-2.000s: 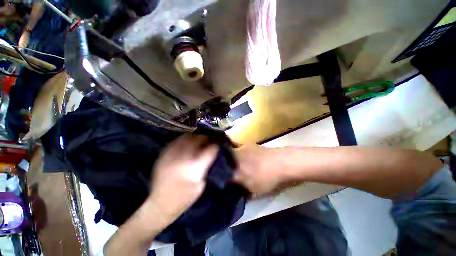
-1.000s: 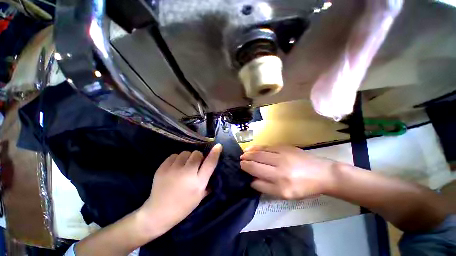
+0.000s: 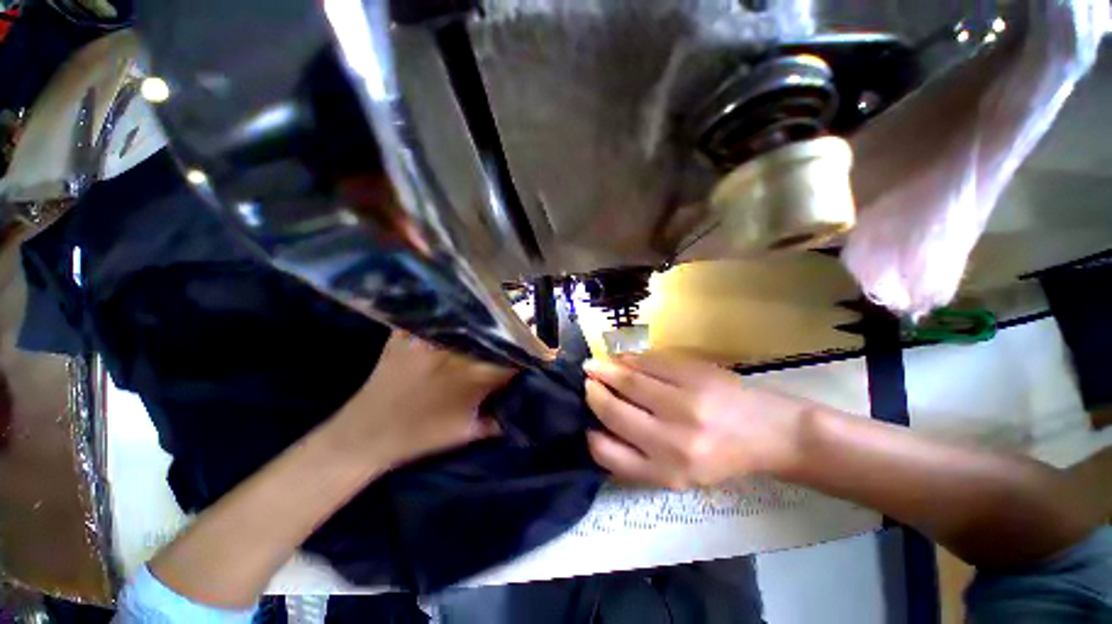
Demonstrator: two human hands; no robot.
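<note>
A dark garment point(image 3: 244, 354) lies bunched left of the needle on the white table. Its narrow edge runs up to the lit presser foot and needle area point(image 3: 567, 319). My left hand point(image 3: 439, 396) holds the cloth just left of the needle; its fingertips are partly hidden by the shiny guard and folds. My right hand point(image 3: 683, 421) pinches the cloth edge right beside the presser foot, fingers close together. The machine head point(image 3: 585, 146) hangs over the work, with its shiny curved guard point(image 3: 366, 256) close to the camera.
A cream knob point(image 3: 787, 193) sticks out from the head. A pale pink thread bundle point(image 3: 933, 232) hangs at right. Green-handled snips point(image 3: 957, 326) lie behind a black strap point(image 3: 890, 402) crossing the table. A brown board point(image 3: 37, 463) is at left. A printed scale point(image 3: 732, 501) marks the table.
The view has moved closer to the machine head. My left hand has moved from lying on the cloth to gripping it, partly behind the guard. My right hand stays at the edge by the foot.
</note>
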